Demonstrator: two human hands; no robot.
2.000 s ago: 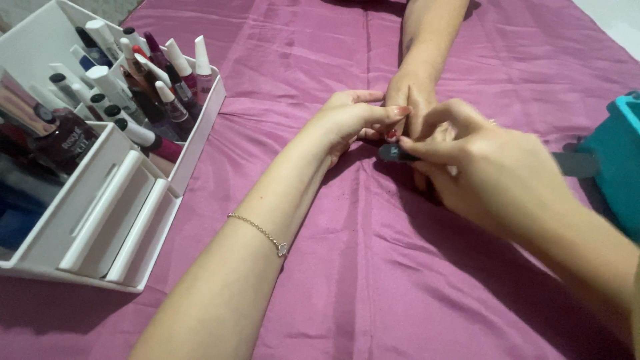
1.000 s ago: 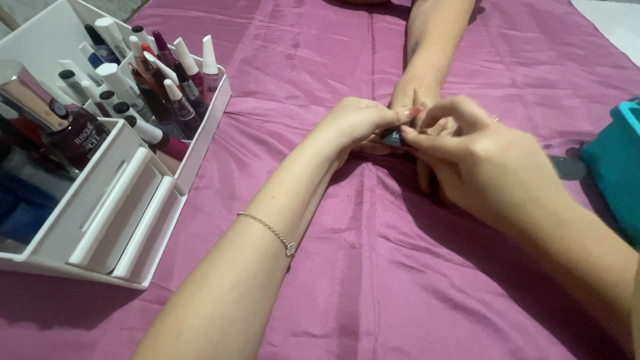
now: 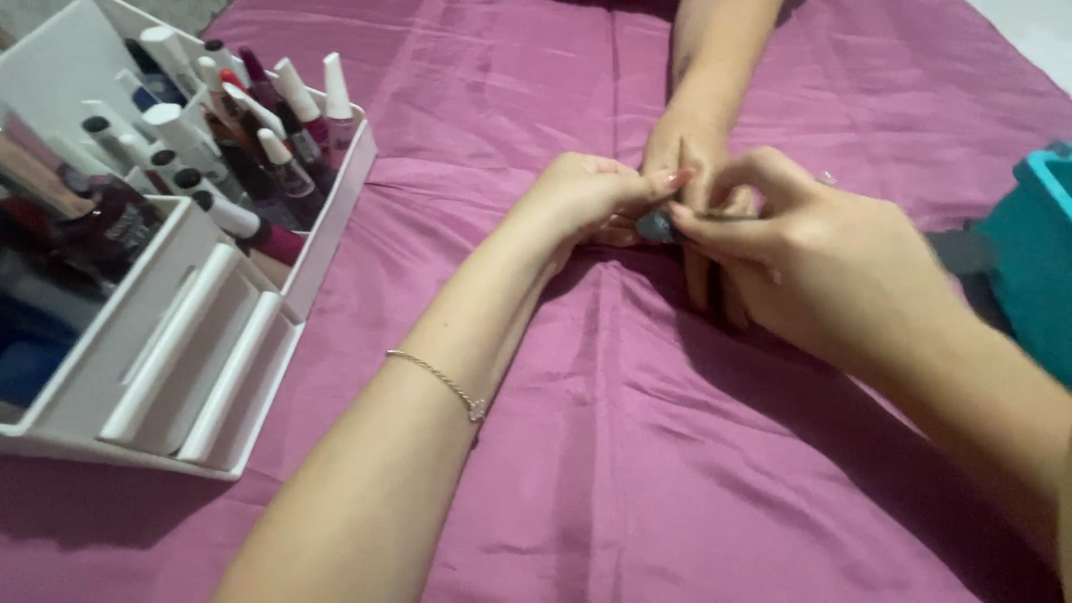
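Observation:
Another person's hand [image 3: 688,167] reaches in from the top over the purple satin cloth [image 3: 502,419]. My left hand [image 3: 599,197], with a thin chain bracelet on its wrist, grips a finger of that hand between thumb and fingers. From the right, my right hand [image 3: 804,226] pinches a small dark tool between thumb and fingertips, close to my left thumb. Near those fingertips lies a blue-grey, shiny tip [image 3: 655,224]; blur hides what it is exactly. The other person's remaining fingers are partly behind my right hand.
At the left stands a white plastic organizer [image 3: 335,226] with small drawers, holding several nail polish bottles [image 3: 289,172]. A teal container [image 3: 1026,243] is at the right edge, beside a dark, blurred object [image 3: 963,251]. A white surface [image 3: 1038,33] shows at the top right corner.
Both my hands stay at the other person's fingers throughout. My right fingers have shifted slightly. Nothing has plainly been let go or picked up.

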